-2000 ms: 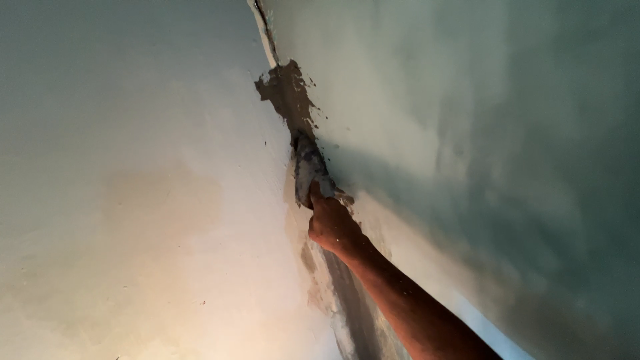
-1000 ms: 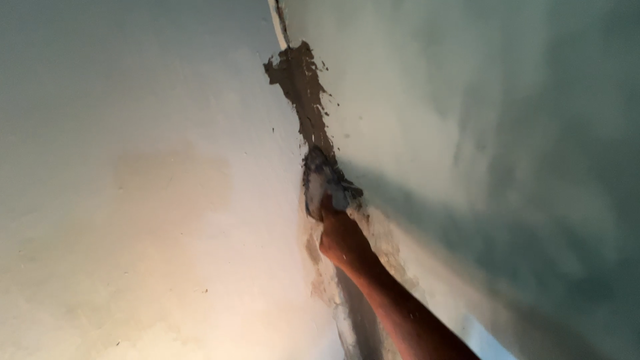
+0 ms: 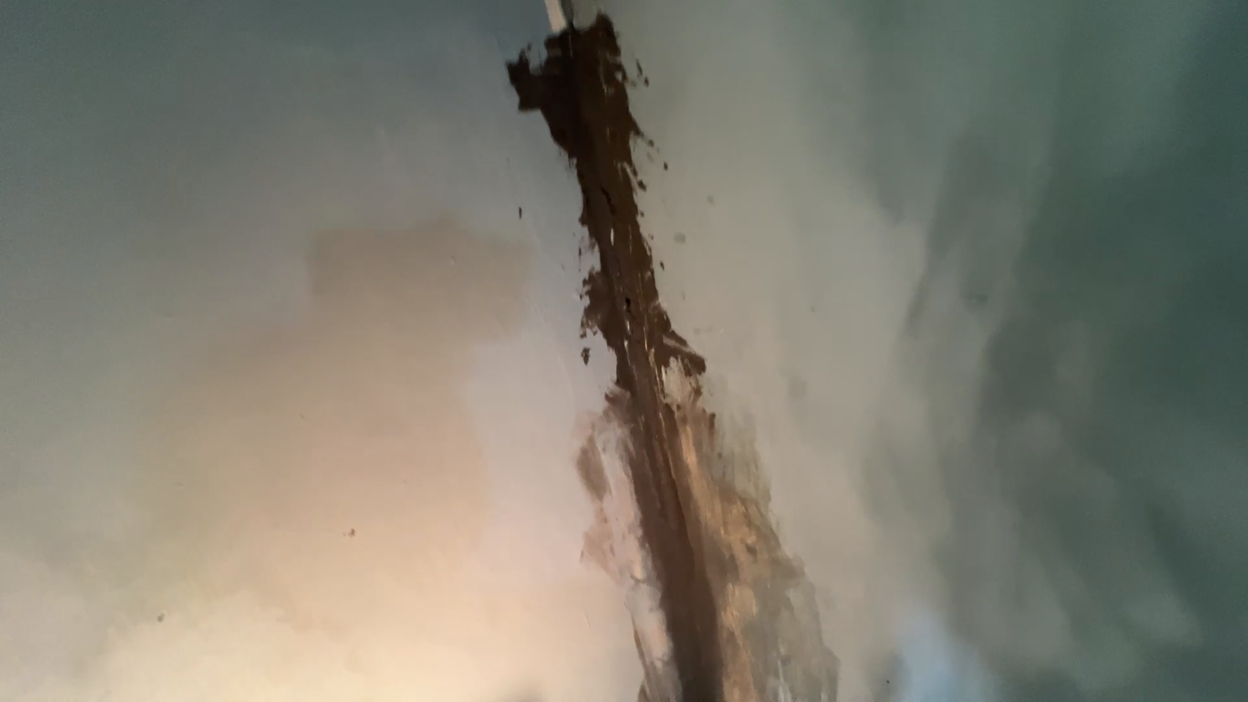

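Neither my left hand nor my right hand is in the head view. A strip of dark brown wet filler or mortar [image 3: 609, 195] runs down the corner where two surfaces meet, with ragged edges and small spatters beside it. Lower down it narrows into a smoother brown band [image 3: 673, 507]. Tan and whitish smeared patches [image 3: 751, 565] flank that band on both sides. At the top, a short pale strip [image 3: 557, 14] meets the upper end of the dark material.
A pale wall surface [image 3: 390, 390] fills the left side, lit warmly near the bottom. On the right lies a greenish-grey surface [image 3: 975, 292] with blurred dark shading. Small specks dot the left surface.
The hand and forearm that pressed a grey, smeared thing against the corner have left the view. The dark strip where they were is now uncovered.
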